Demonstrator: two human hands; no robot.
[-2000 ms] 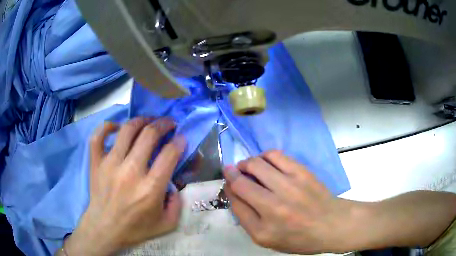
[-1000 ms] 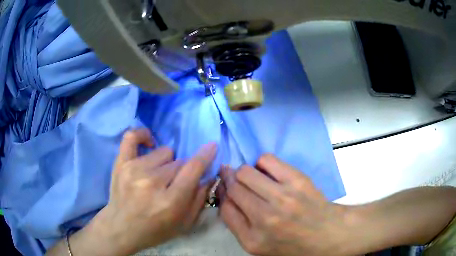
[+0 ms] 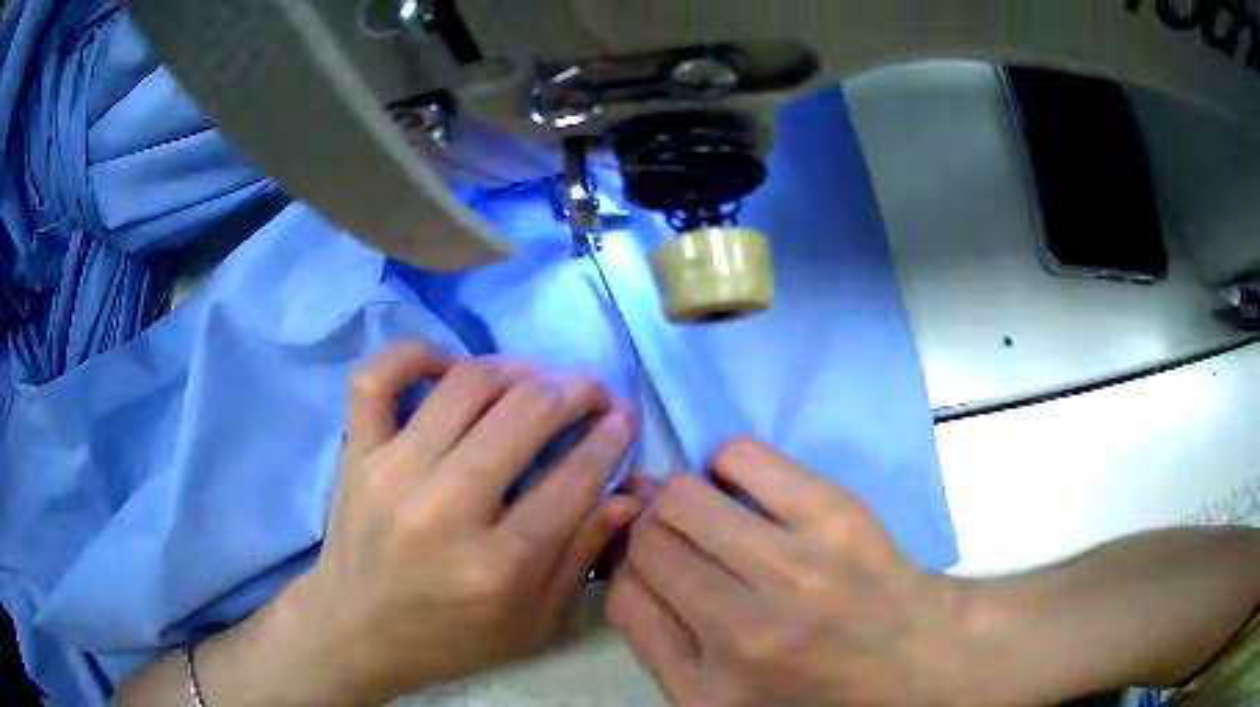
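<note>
The light-blue garment body (image 3: pixel 207 428) lies bunched left of the needle and runs under the presser foot (image 3: pixel 583 221). The flat blue cut panel (image 3: pixel 843 332) lies right of the needle. The seam edge (image 3: pixel 636 352) runs from the foot down toward my fingertips. My left hand (image 3: pixel 477 504) is on the garment body, its fingers bent and gripping cloth by the seam. My right hand (image 3: pixel 774 566) pinches the panel's edge close beside my left fingertips. The cloth between the fingertips is partly hidden by my fingers.
The off-white sewing machine head (image 3: pixel 318 152) hangs over the work, with the cream tension knob (image 3: pixel 713 274) in front. A black smartphone (image 3: pixel 1089 173) lies on the machine bed at right. More bunched blue cloth (image 3: pixel 166 152) is heaped at the upper left.
My left hand has moved right, up to my right fingertips. The garment cloth now covers the shiny plate seen earlier, and the two cloth edges lie closer together. My right hand has barely moved.
</note>
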